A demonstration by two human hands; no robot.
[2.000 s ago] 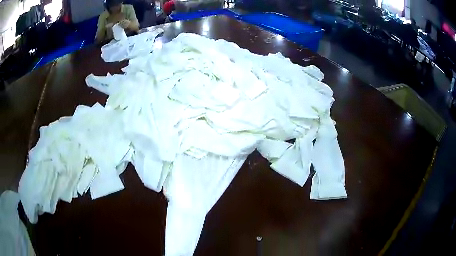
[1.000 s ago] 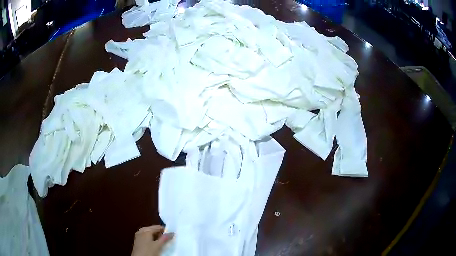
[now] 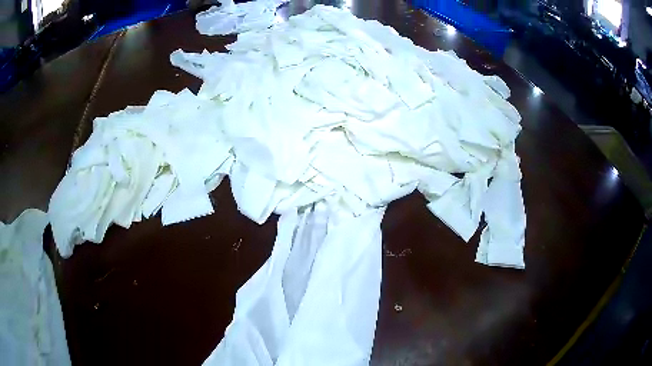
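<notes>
A white shirt (image 3: 336, 286) stretches from the front of the main pile down past the bottom edge of the picture. It shows as two long white parts, with a thinner greyish strip between them. The main pile of white shirts (image 3: 364, 121) lies loosely heaped beyond it, with sleeves and cuffs hanging toward me. One sleeve ending in a straight cuff (image 3: 502, 244) lies at its right side. Neither my left hand nor my right hand is in the picture, and the near end of the shirt is cut off. No snips show.
Folded white shirts (image 3: 107, 179) fan out at the left of the pile. Another white garment (image 3: 27, 293) lies at the left edge. Pale thread scraps (image 3: 398, 308) lie on the dark brown tabletop (image 3: 457, 322). Blue covers (image 3: 465, 25) show at the far side.
The hand holding the shirt's edge has left the picture. The near shirt has changed from a broad, raised panel to two long parts drawn toward the bottom edge. The view has shifted slightly.
</notes>
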